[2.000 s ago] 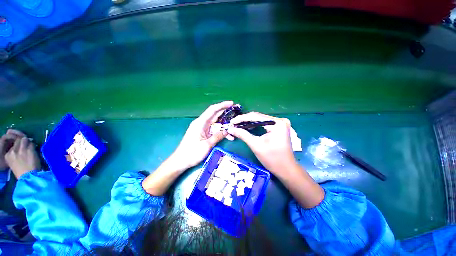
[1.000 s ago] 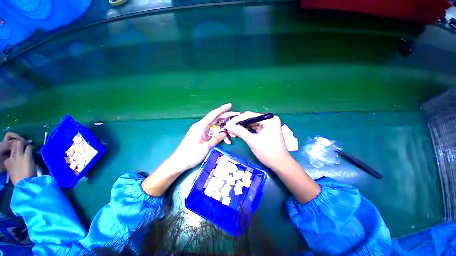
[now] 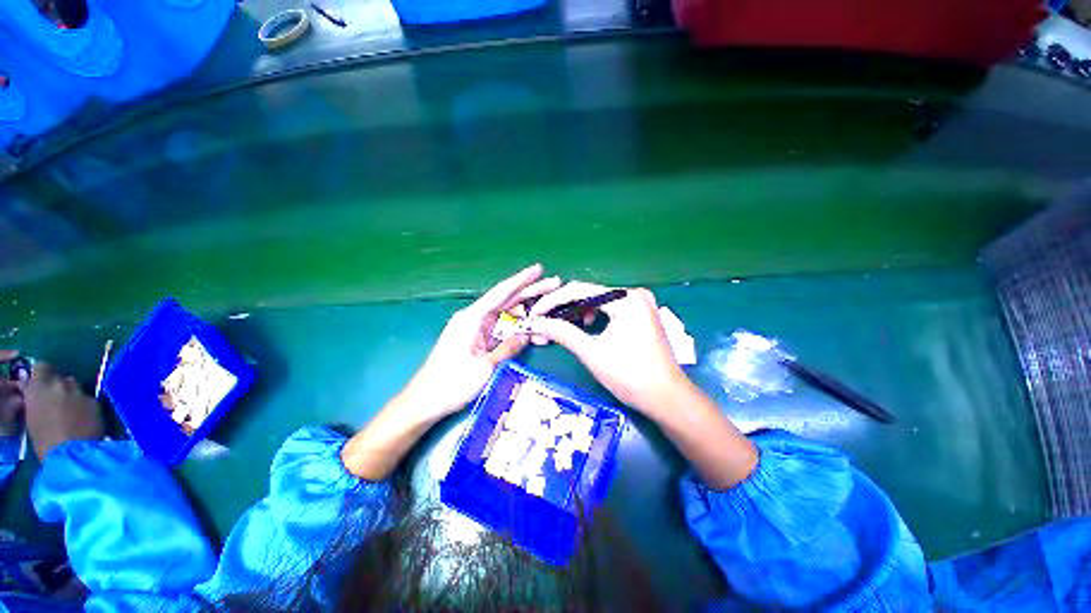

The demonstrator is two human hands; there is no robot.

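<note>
My left hand (image 3: pixel 461 356) holds a small electronic unit (image 3: pixel 512 325) in its fingers; a yellow-gold bit shows on it, and the rest is mostly hidden by my fingers. My right hand (image 3: pixel 622 347) grips slim black tweezers (image 3: pixel 589 304) like a pen, with the tip at the unit. A blue parts bin (image 3: pixel 476 495) stands just below my hands, tilted in the view, with many small white pads (image 3: pixel 538 441) loose in it. A white paper scrap (image 3: pixel 677 337) lies just right of my right hand, partly behind it.
A crumpled clear plastic bag (image 3: pixel 751 364) and a dark stick-like tool (image 3: pixel 840 392) lie at right. Stacked trays (image 3: pixel 1053 347) stand far right. A neighbour's hand (image 3: pixel 60 407) and blue bin (image 3: pixel 141 381) are at left. Beyond the green belt (image 3: pixel 419 240) are a tape roll (image 3: pixel 284 29) and red bin (image 3: pixel 861 26).
The dark disc seen in my left fingers earlier is now mostly hidden, with a yellow-gold bit showing. The view has shifted, bringing the tape roll fully in. A dark object on the far belt has left view.
</note>
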